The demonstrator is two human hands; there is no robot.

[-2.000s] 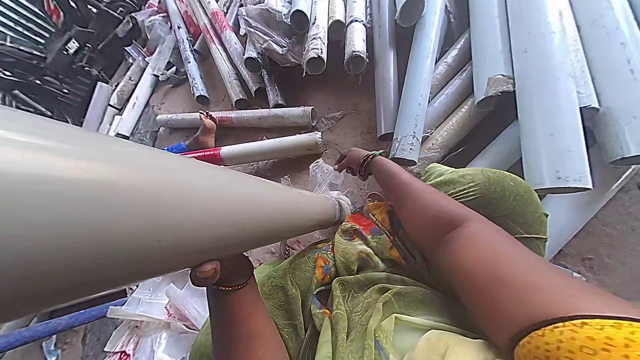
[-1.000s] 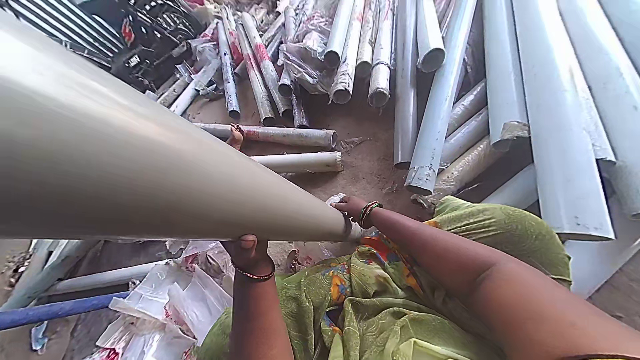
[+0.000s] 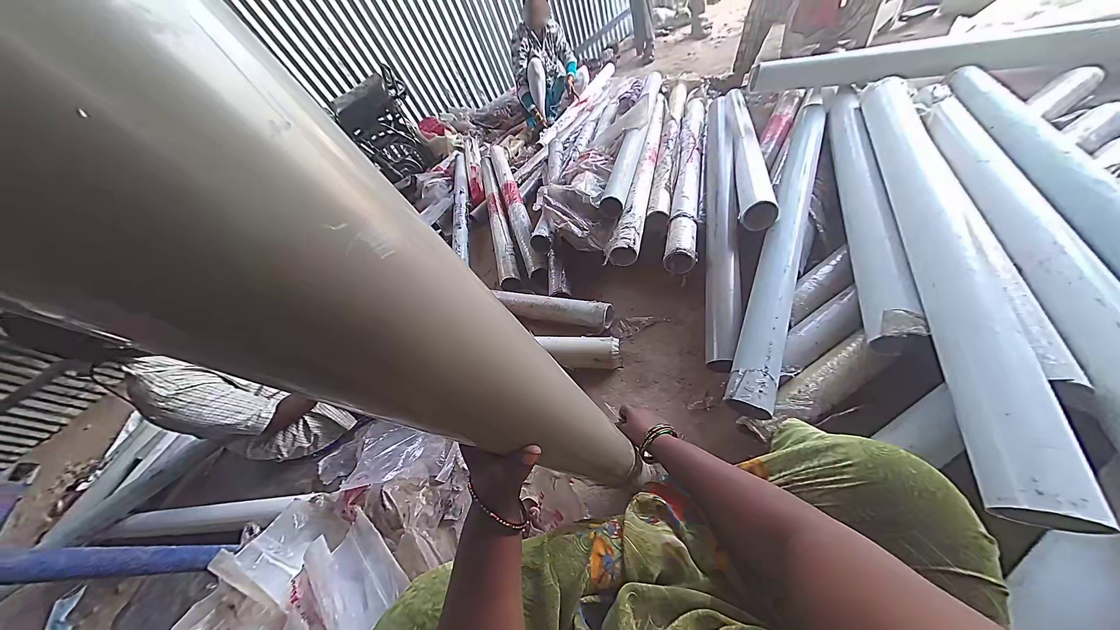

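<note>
A wide grey plastic pipe (image 3: 350,254) slants from the upper left down to its lower end near my lap, very close to the camera. My left hand (image 3: 500,472) supports it from below near that end, the thumb showing at the pipe's edge. On the far side of the lower end, my right hand (image 3: 636,423) touches or is close against the pipe; its fingertips are partly hidden, so a grip cannot be made out. The green patterned cloth (image 3: 700,560) over my legs lies just beneath the pipe's end.
Two short pipes (image 3: 582,353) lie ahead on the ground. Many grey pipes (image 3: 989,332) are heaped at the right, and plastic-wrapped pipes (image 3: 682,219) beyond. Torn plastic film (image 3: 341,569) and a blue pipe (image 3: 114,564) are at lower left. A person (image 3: 542,70) sits at the back; another is at left.
The large pipe has tilted more steeply, its upper part rising across the view. My right hand was off the pipe, over the ground, and has come to its lower end. The view has tipped upward.
</note>
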